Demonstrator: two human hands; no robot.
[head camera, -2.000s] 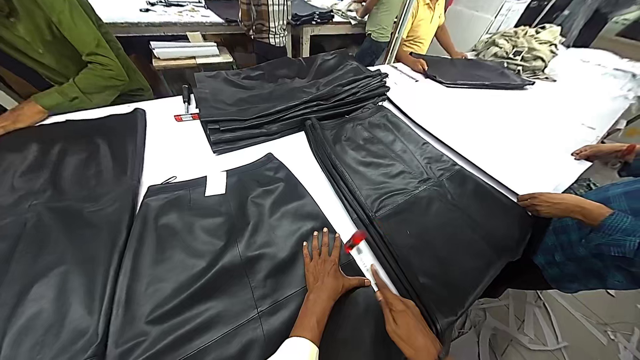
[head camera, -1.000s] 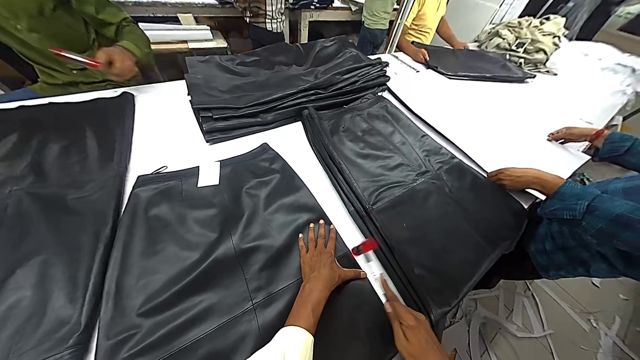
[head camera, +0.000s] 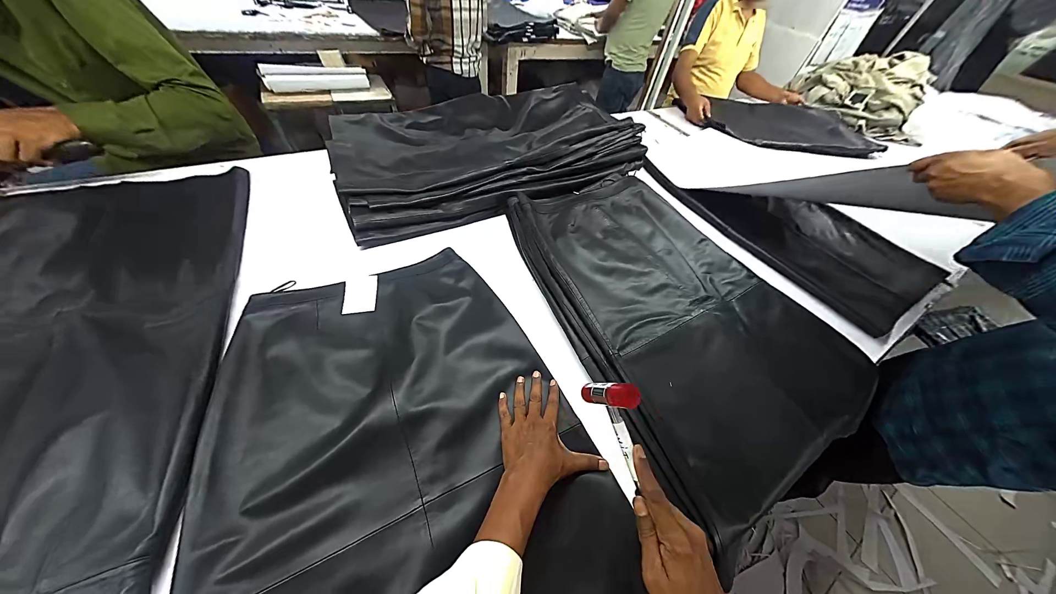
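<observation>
My left hand (head camera: 535, 437) lies flat, fingers spread, on the right side of a black leather skirt (head camera: 346, 412). A small white tag (head camera: 360, 294) sits at the skirt's waistband. My right hand (head camera: 670, 528) grips the pale handle of a small hammer with a red cylindrical head (head camera: 610, 394); the head is raised above the gap beside the skirt. Just right of the hammer is a stack of black leather skirts (head camera: 685, 330). Another black leather piece (head camera: 107, 346) lies at the left of the white table (head camera: 285, 214).
A pile of folded black leather (head camera: 487, 157) lies at the back. At right, a person in a checked sleeve holds up a large sheet (head camera: 858, 186) above dark leather (head camera: 833, 247). A green-sleeved person stands at left. Paper strips (head camera: 874, 536) litter the floor.
The person at right has lifted the pale sheet, uncovering dark leather. My left hand stays spread on the skirt; the hammer remains in my right hand.
</observation>
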